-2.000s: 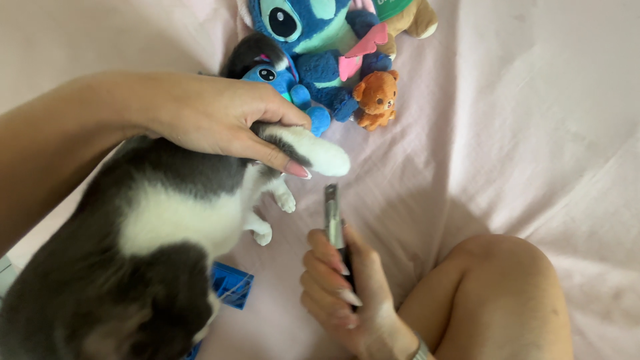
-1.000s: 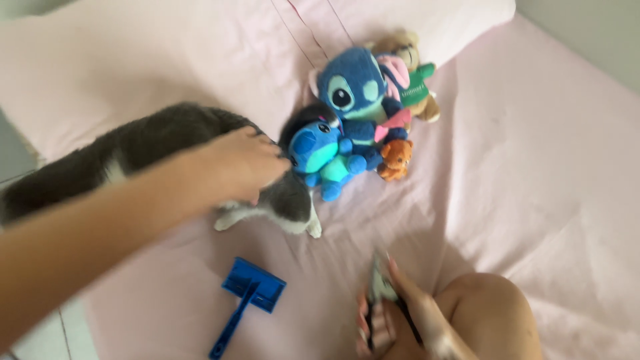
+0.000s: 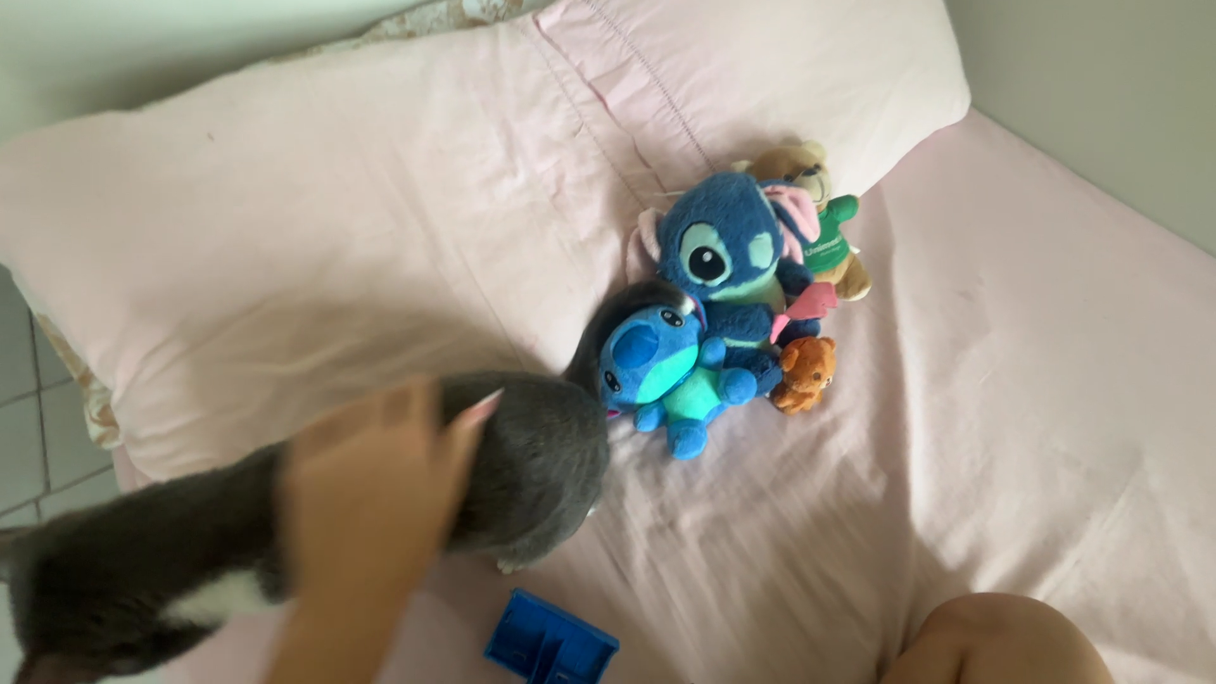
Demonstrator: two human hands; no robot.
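Note:
A grey and white cat (image 3: 532,456) stretches across the left of the bed, its head near the lower left edge and its hindquarters beside the plush toys. My left hand (image 3: 380,475), blurred, is over the cat's back; the blur hides whether it touches the fur. The fingers look spread and nothing shows in them. Below the cat lies a blue plastic pet brush (image 3: 553,638), its handle cut off by the frame's bottom edge. My right hand is out of view, as is the metal clipper it held before.
A large blue plush (image 3: 722,237), a smaller blue plush (image 3: 665,366), a teddy bear in a green shirt (image 3: 828,237) and a small orange bear plush (image 3: 806,375) sit against a pink pillow (image 3: 380,218). My bent knee (image 3: 1007,641) is at lower right. Floor tiles show at left.
The cat's paw was in my left hand two seconds ago; it has been let go, and the cat has moved left. My right hand with the clipper has left the view.

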